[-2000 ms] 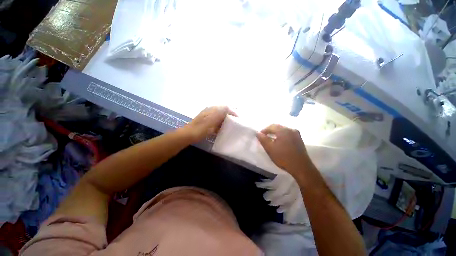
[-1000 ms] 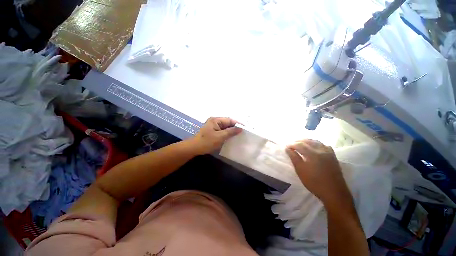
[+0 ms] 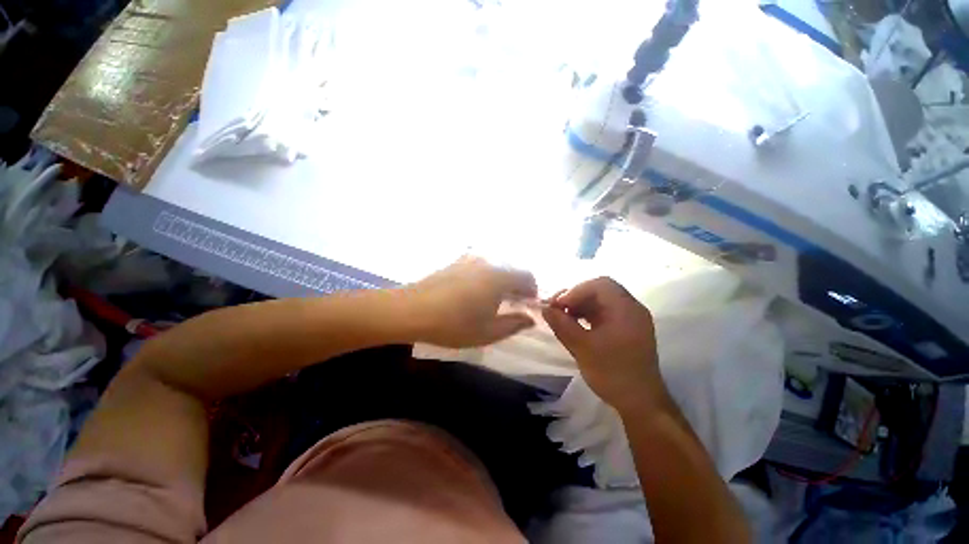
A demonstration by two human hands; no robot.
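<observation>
A small white fabric piece (image 3: 483, 363) lies at the table's front edge, partly under my left hand. My left hand (image 3: 478, 305) is bent over it, thumb and fingers pinching its edge. My right hand (image 3: 600, 332) pinches the same edge, its fingertips almost touching those of my left hand. The hands are in front of the sewing machine head (image 3: 680, 181), left of and below the needle area, which glare washes out. A bundle of sewn white pieces (image 3: 595, 430) hangs off the table edge beside and behind my right forearm.
A stack of white strips (image 3: 250, 133) lies at the upper left of the table, beside a brown taped carton (image 3: 117, 90). The grey ruler edge (image 3: 250, 257) runs along the front. The lamp arm (image 3: 653, 53) rises above the machine head. White cloth heaps (image 3: 43, 287) are at far left.
My left hand has moved right along the piece to meet my right hand, and both fingertips are now together. The piece is now mostly covered. The whole view has shifted.
</observation>
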